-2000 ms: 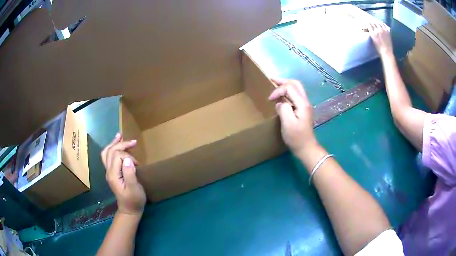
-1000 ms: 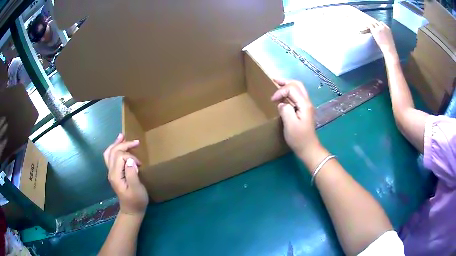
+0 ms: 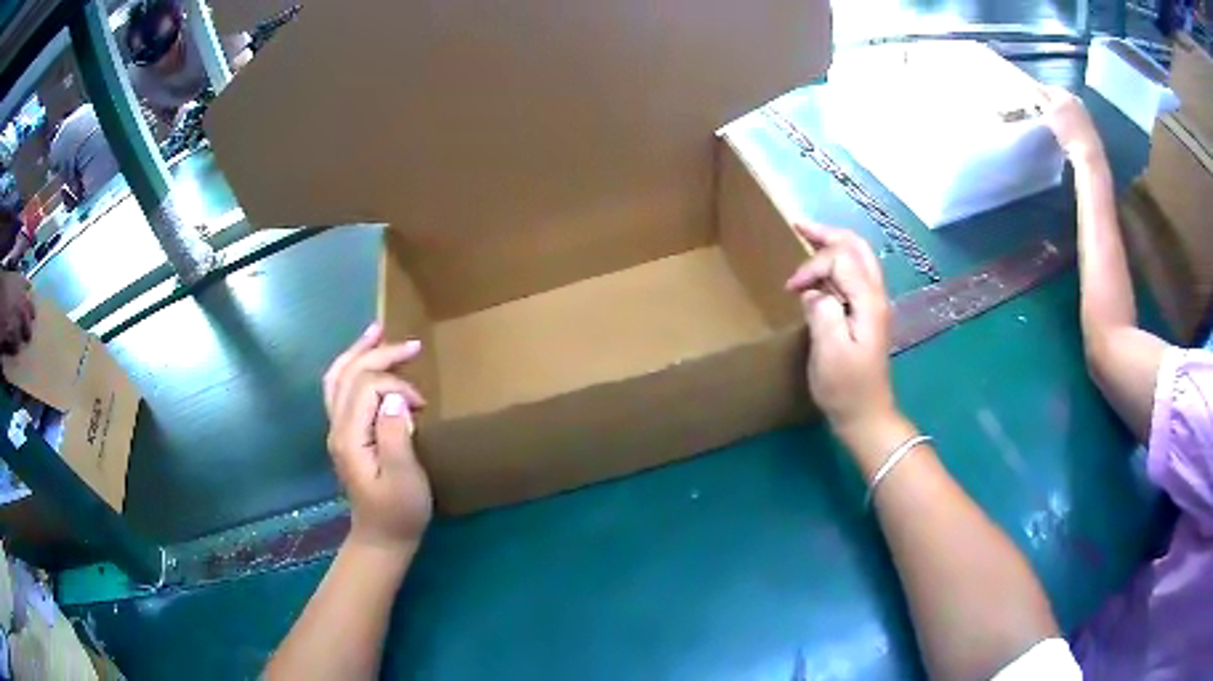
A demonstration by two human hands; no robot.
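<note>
An open, empty brown mailer box point(image 3: 599, 333) stands on the green bench edge in front of me, its tall rounded lid standing up at the back. My left hand point(image 3: 379, 432) grips the box's left side wall, with the thumb outside the front corner. My right hand point(image 3: 847, 319) grips the top edge of the right side wall near the front corner. Both hands are bare, and a thin bangle is on my right wrist.
A white foam block point(image 3: 944, 133) lies at the back right, with a neighbour's hand point(image 3: 1075, 129) on it. A dark chain-like cord point(image 3: 865, 200) lies beside it. A printed brown box point(image 3: 100, 419) stands at the left near green posts point(image 3: 127, 120). Brown cartons are at the far right.
The view has shifted, so my box and hands appear further right. The printed box at left has left its earlier spot beside mine, and its flap now shows with a hand at it. My grip looks unchanged.
</note>
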